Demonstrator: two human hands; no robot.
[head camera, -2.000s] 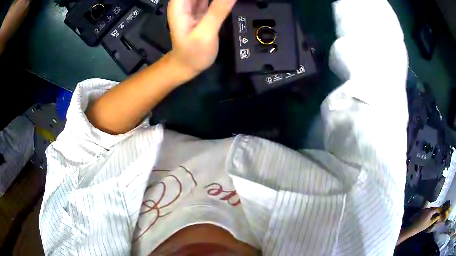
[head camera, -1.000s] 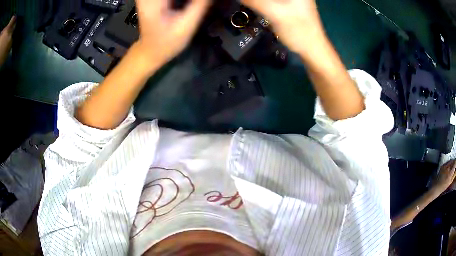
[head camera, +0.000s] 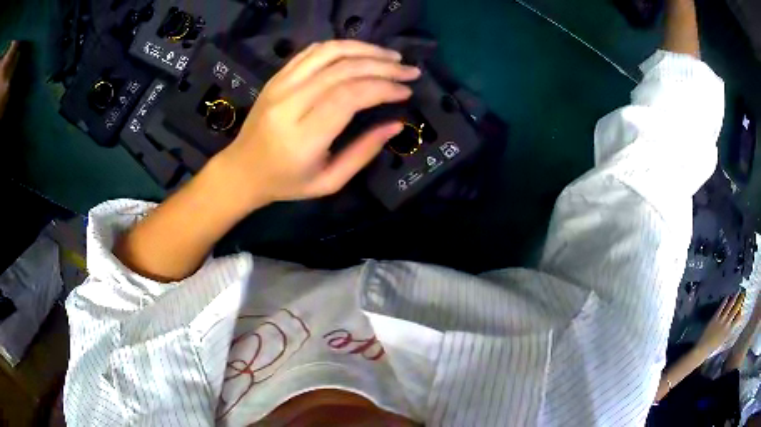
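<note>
My left hand (head camera: 321, 121) is bare and hovers palm down over the pile, fingers curved towards the right. Its thumb and fingers are apart around a dark gap; whether it holds anything there I cannot tell. A black panel (head camera: 425, 171) with white printing and a gold ring (head camera: 406, 138) lies just right of my fingertips. Another panel (head camera: 192, 113) with a gold ring lies left of the hand, partly under my wrist. My right arm reaches far forward to the top right; its hand is cut off by the picture's top edge.
More black panels (head camera: 171, 42) overlap in a pile at upper left on the dark green bench (head camera: 546, 108). Further panels lie at the right edge. Another person's hand (head camera: 722, 324) shows at lower right, and another at the far left edge.
Both hands were over the panels at the top; my right arm has since stretched forward and right. My left hand has come lower. The panel near the table edge no longer shows there.
</note>
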